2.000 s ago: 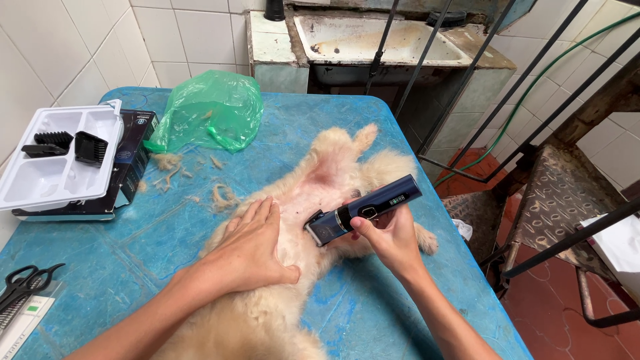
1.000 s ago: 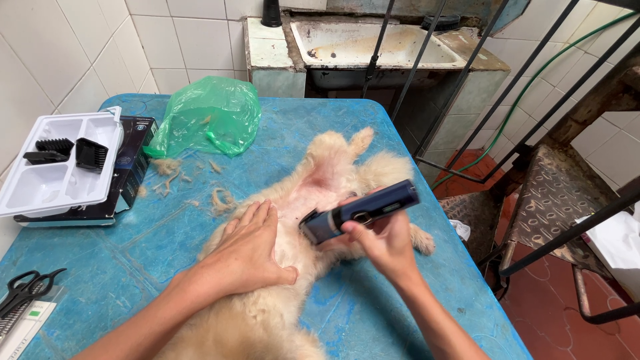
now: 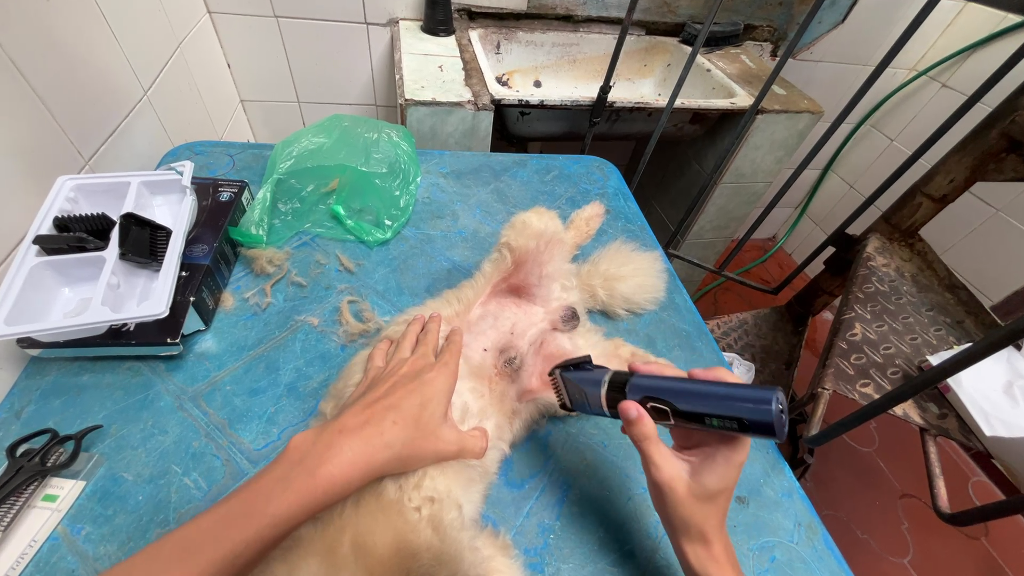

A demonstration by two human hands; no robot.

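A cream-furred dog [image 3: 448, 496] lies belly up on a blue table [image 3: 552, 496], its shaved pink belly and groin showing; its head is out of view. My left hand [image 3: 400, 400] rests flat on the side of its chest and belly, fingers slightly apart, thumb toward the middle. In my right hand [image 3: 688, 448] is a dark blue cordless hair clipper [image 3: 696, 402], gripped between thumb and fingers. The clipper's toothed head points left, at the inner side of the dog's hind leg on the right; whether it touches the skin is hard to tell.
Left on the table, a white plastic tray [image 3: 60, 280] with black comb guards [image 3: 144, 238] sits on a dark box [image 3: 210, 264]. Nearby are a green plastic bag [image 3: 340, 180], fur tufts [image 3: 356, 318] and black-handled thinning scissors [image 3: 40, 460]. Beyond stand a stained sink [image 3: 608, 68] and metal railing bars [image 3: 744, 120].
My right hand has moved the clipper right and down, from the middle of the belly to the inner hind leg, uncovering the lower belly. My left hand has stayed in place.
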